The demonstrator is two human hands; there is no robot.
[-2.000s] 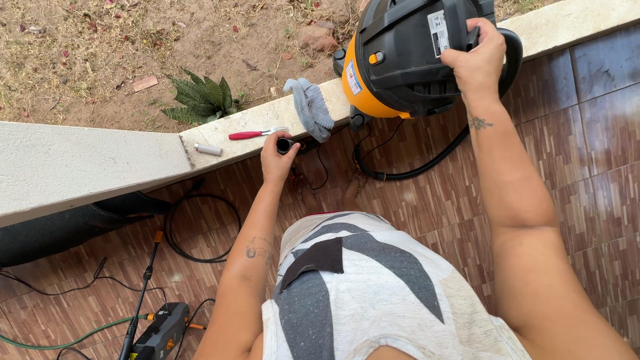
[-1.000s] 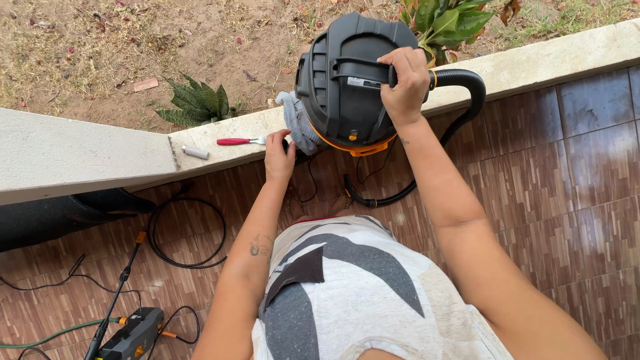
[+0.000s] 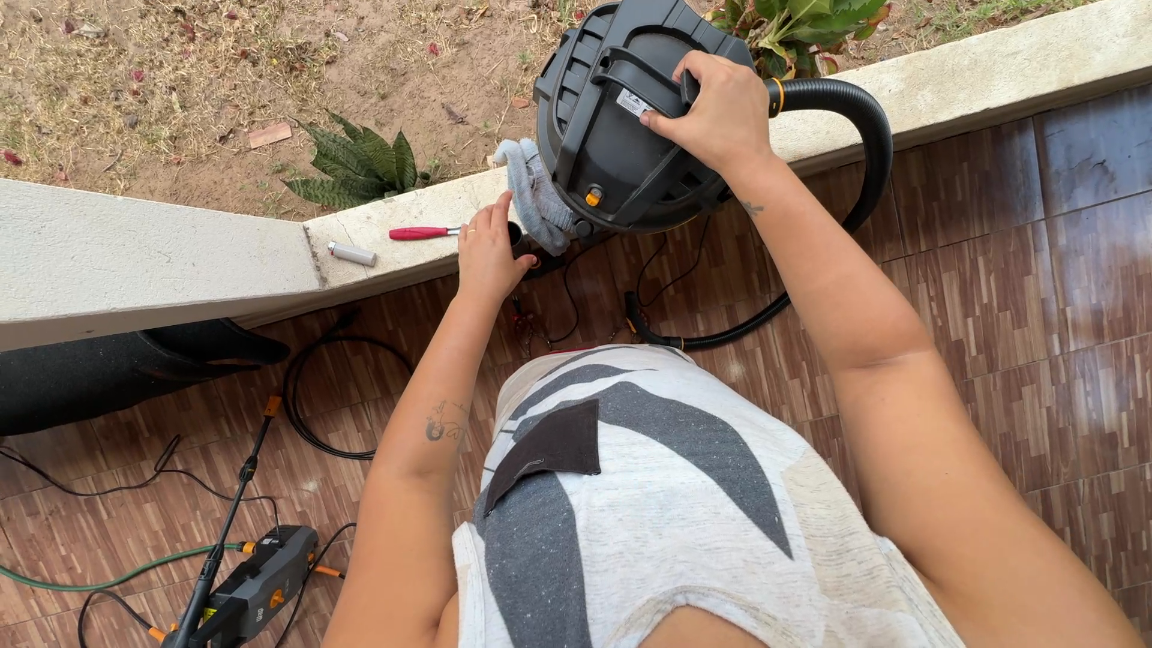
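A black canister vacuum cleaner (image 3: 621, 135) stands tilted over the low wall. My right hand (image 3: 715, 108) grips the edge of its top near the hose port, where a black corrugated hose (image 3: 868, 117) curves down to the floor. My left hand (image 3: 490, 247) is at the wall's inner edge, against a dark cylindrical part (image 3: 515, 234), its fingers partly spread; its exact hold is hidden. A grey cloth (image 3: 535, 193) lies bunched on the wall between that hand and the vacuum. Left of it rest a red-handled tool (image 3: 423, 233) and a small whitish cylinder (image 3: 352, 253).
The low wall (image 3: 900, 94) separates dry soil with leafy plants (image 3: 360, 162) from the tiled floor (image 3: 972, 270). At lower left are a pressure washer (image 3: 265, 576), its lance (image 3: 229, 522), a green hose (image 3: 117, 585) and coiled black hose (image 3: 297, 396). A black rolled item (image 3: 117, 373) lies beneath the wall.
Two seconds ago the vacuum's yellow side showed; it has turned so mostly its black top shows, with the hose now to its right. My left hand's fingers have spread from a closer grip.
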